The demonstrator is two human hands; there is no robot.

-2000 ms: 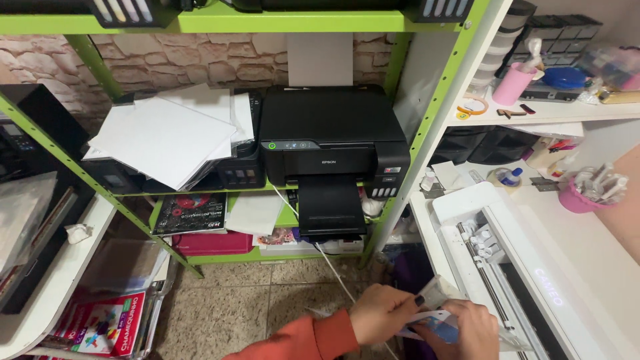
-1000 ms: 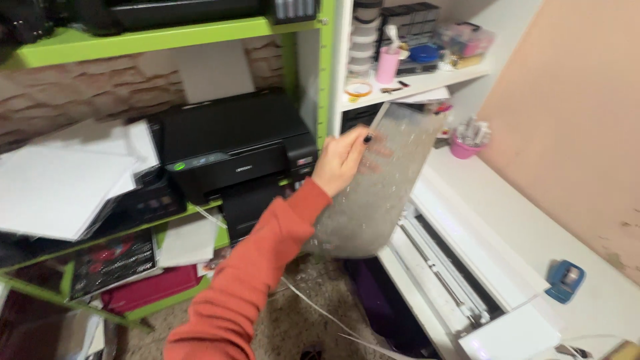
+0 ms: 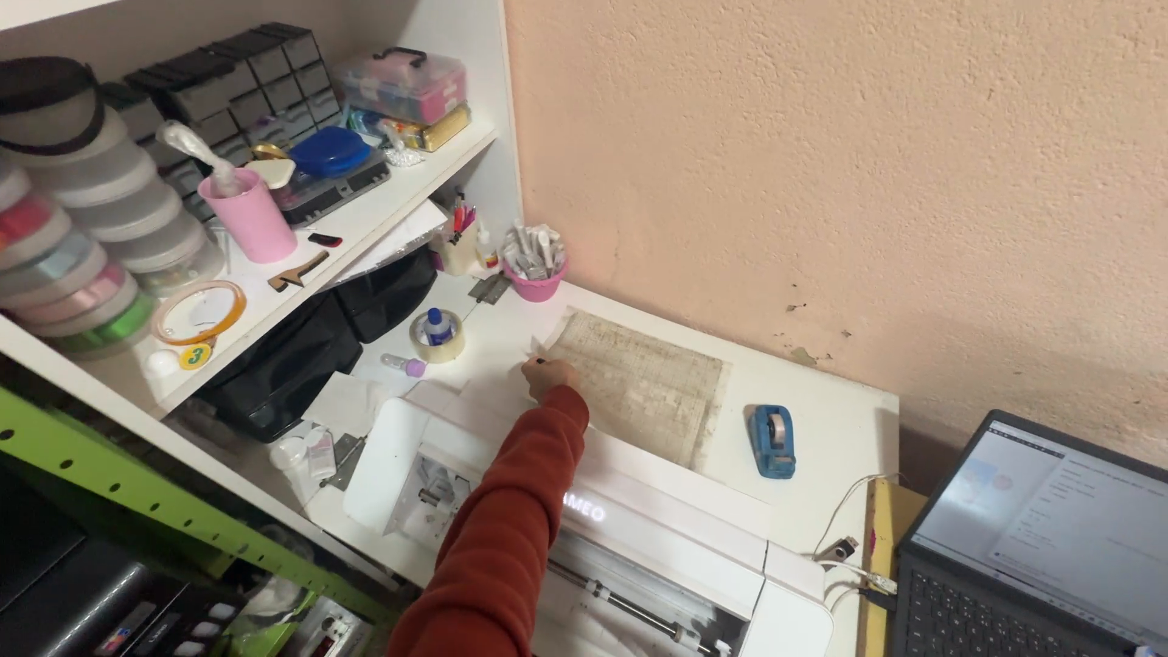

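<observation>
My left hand (image 3: 550,376), in a red-orange sleeve, reaches over the white cutting machine (image 3: 630,474) and grips the near left edge of a worn, stained cutting mat (image 3: 639,383). That mat lies flat on the white desk behind the machine, close to the wall. My right hand is out of view. Left of my hand are a roll of clear tape (image 3: 422,339) with a small blue-capped bottle (image 3: 439,325) in its middle, and a small tube with a purple cap (image 3: 402,365). A blue tape dispenser (image 3: 772,447) stands right of the mat.
A pink pot of tools (image 3: 537,274) stands behind the mat. At left, a white shelf (image 3: 401,201) holds a pink cup (image 3: 251,219), ribbon containers and drawer units. An open laptop (image 3: 1031,538) is at right, near cables and a USB stick (image 3: 835,549).
My left hand has moved the mat, held up in the air one second ago, down onto the desk behind the machine. My right hand, seen two seconds ago, has left view. The view has swung right.
</observation>
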